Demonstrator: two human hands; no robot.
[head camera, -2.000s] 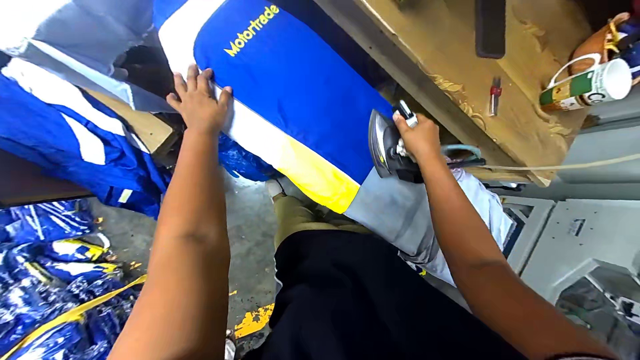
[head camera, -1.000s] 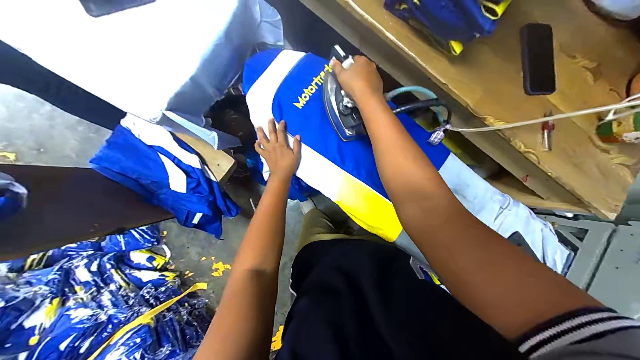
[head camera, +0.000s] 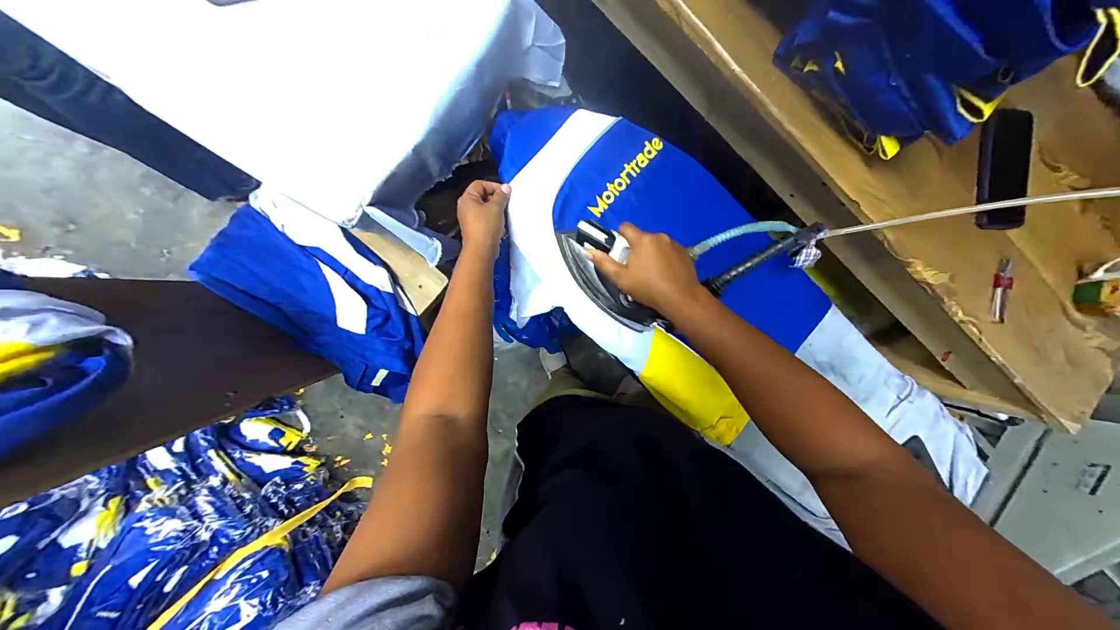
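A blue, white and yellow garment (head camera: 682, 184) with yellow lettering lies spread on a padded ironing board (head camera: 862, 367) covered in pale cloth. My right hand (head camera: 652, 267) is closed around the handle of a steam iron (head camera: 604, 280), whose soleplate rests over the garment's white band and blue panel. A pale blue hose and a black cord run from the iron's rear to the right. At the garment's left edge, my left hand (head camera: 484, 210) pinches the white part of the fabric between thumb and fingers.
A white-covered table (head camera: 289, 96) stands at upper left, with a folded blue garment (head camera: 297, 289) below it. Plastic-wrapped garments (head camera: 192, 525) lie at lower left. The wooden shelf (head camera: 910, 201) at right holds a phone (head camera: 1004, 166), a small red tool (head camera: 1001, 289) and blue garments (head camera: 927, 70).
The iron in my right hand has moved from the blue panel by the lettering to the white band. My left hand, laid flat on the garment before, now pinches its edge.
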